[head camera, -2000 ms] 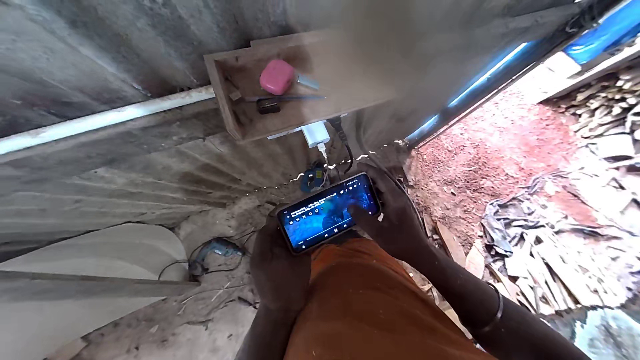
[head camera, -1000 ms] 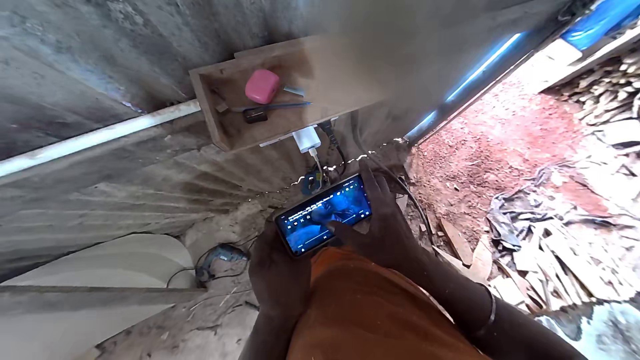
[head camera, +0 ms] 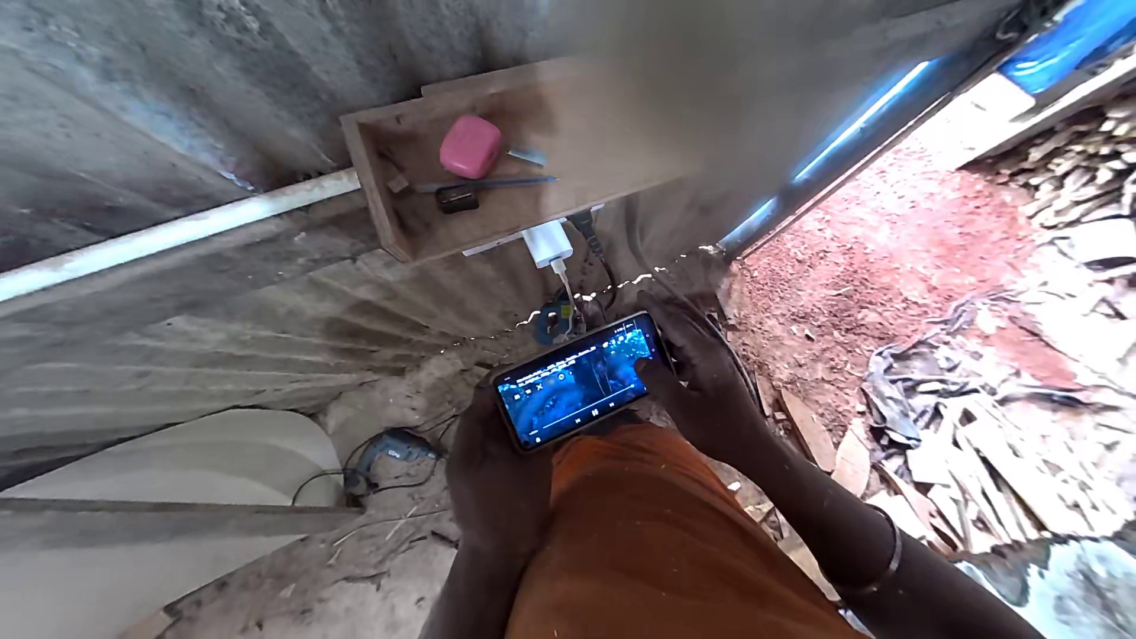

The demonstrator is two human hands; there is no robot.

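A smartphone (head camera: 577, 380) lies sideways between my two hands, its lit screen showing a bluish video with playback controls. My left hand (head camera: 497, 461) grips the phone's left end. Around the right end is my right hand (head camera: 701, 382), with its thumb over the screen's right part and fingers behind the top edge. A white charger (head camera: 548, 243) is plugged in beneath the wooden shelf, and its cable runs down toward the phone. Beside it hangs a black plug (head camera: 586, 232) with a dark cord.
The wooden shelf box (head camera: 373, 191) holds a pink case (head camera: 471, 146), a black sharpener-like object (head camera: 457, 199) and a thin blue stick (head camera: 519, 183). A corded power tool (head camera: 399, 445) lies on the ground at left. Wood scraps (head camera: 1003, 479) cover the ground at right.
My right thumb has moved from over the middle of the screen toward its right end. Playback controls now show along the screen's lower edge. Both hands still hold the phone.
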